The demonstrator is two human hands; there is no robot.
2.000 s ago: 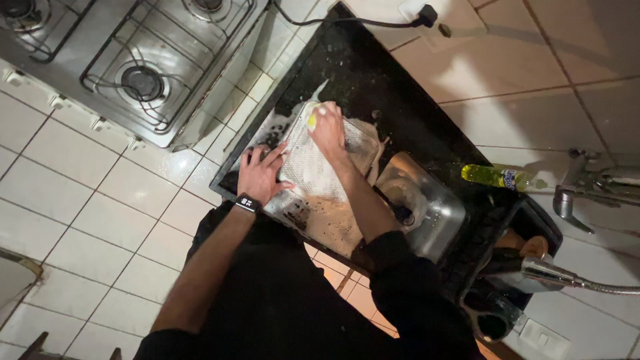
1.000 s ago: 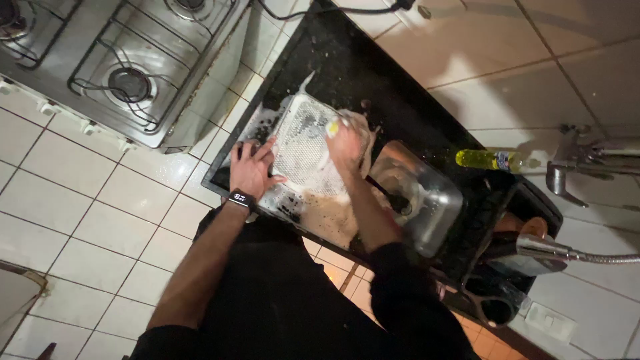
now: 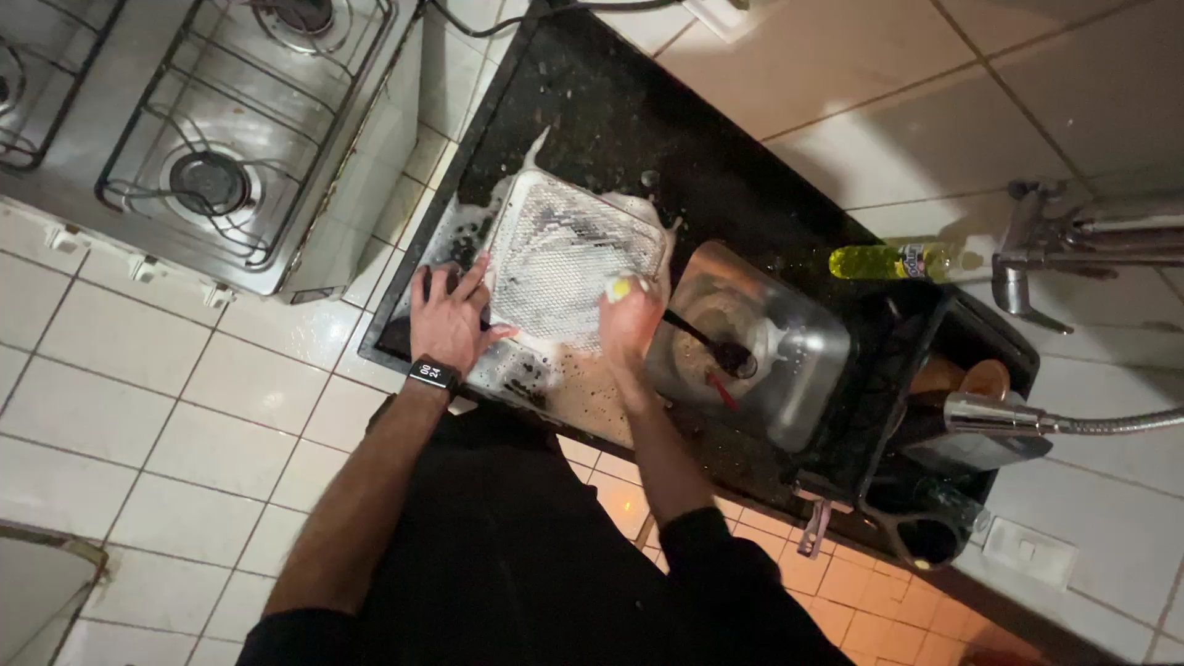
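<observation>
A soapy, rectangular metal tray with a textured surface [image 3: 564, 250] lies on the black countertop [image 3: 592, 102], with foam around it. My left hand [image 3: 450, 313], a watch on its wrist, rests with fingers spread on the tray's left edge. My right hand [image 3: 632, 319] is closed around a sponge [image 3: 619, 289], of which a yellow and white bit shows, and presses on the tray's lower right part. Just right of that hand is the steel sink [image 3: 805, 370], holding a dark ladle or spoon [image 3: 731, 356] and a red-handled utensil [image 3: 721, 390] in murky water.
A gas stove [image 3: 222, 120] stands at the upper left. Right of the sink are a black dish rack [image 3: 925, 342] with dishes, a green dish soap bottle [image 3: 879, 262], a wall faucet [image 3: 1017, 259] and a hose sprayer [image 3: 999, 414]. A black cable [image 3: 555, 11] crosses the counter's top end.
My right hand has moved down the tray toward its lower right part with the sponge. My left hand stays at the tray's left edge.
</observation>
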